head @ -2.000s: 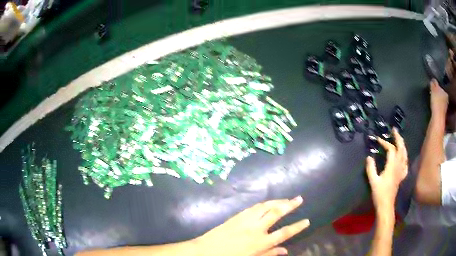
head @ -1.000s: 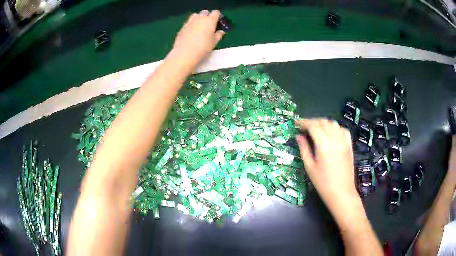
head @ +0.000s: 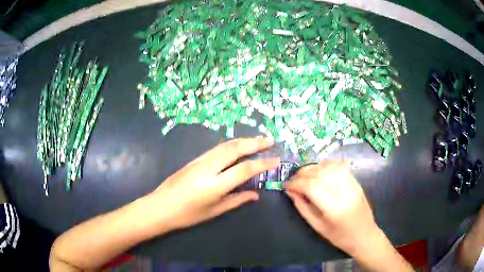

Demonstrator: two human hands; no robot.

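A dark plastic housing [head: 273, 172] with pale metallic lines lies low over the dark tabletop between my hands. My left hand [head: 217, 183] holds it from the left, fingers above and thumb below. My right hand [head: 331, 199] is at its right end, fingertips pinched on a small green circuit board [head: 275, 185] at the housing's near edge. The fingers hide part of the board and of the housing. The big heap of small green circuit boards [head: 276, 74] lies just beyond my hands.
Uncut board strips [head: 69, 114] lie in a bundle at left. Housings with boards fitted [head: 454, 122] are grouped at right. A white strip [head: 101, 18] curves along the far edge before the green belt. Silvery parts [head: 8, 79] show at far left. Another person's arm [head: 472, 244] is at lower right.
My left hand has come back from the belt with a dark housing. My right hand has moved from the heap's right edge to the housing with a board. The view has shifted.
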